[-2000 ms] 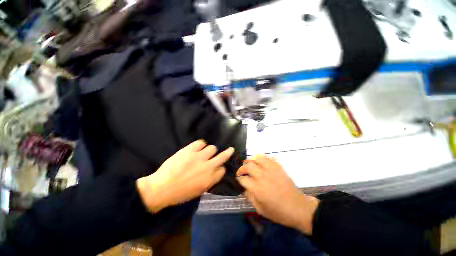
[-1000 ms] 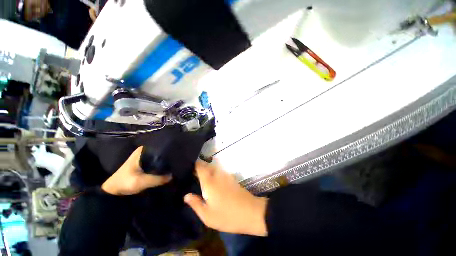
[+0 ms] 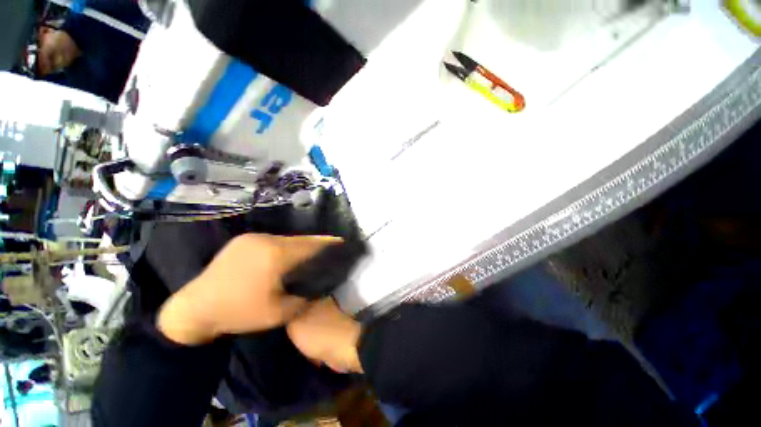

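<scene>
My left hand (image 3: 242, 288) is closed on a folded edge of the black garment (image 3: 179, 250), just in front of the machine's needle area. My right hand (image 3: 328, 335) is below and partly behind my left hand, against the garment; its fingertips are hidden. The garment hangs down below both hands over the table edge. The white sewing machine head (image 3: 171, 87) with a blue stripe is beyond my hands. The presser foot and needle are too blurred to make out. Yellow and red thread snips (image 3: 488, 83) lie on the white bed.
A black cloth band (image 3: 279, 42) drapes over the machine arm. A thin silver tool (image 3: 415, 140) lies on the bed. A ruler strip (image 3: 576, 213) runs along the front edge. Another person's hand (image 3: 57, 52) shows at the upper left. A yellow loop (image 3: 745, 15) is at the upper right.
The view has tilted and shifted since two seconds ago. My left hand has moved right across the garment and now overlaps my right hand, lifting a folded edge near the bed.
</scene>
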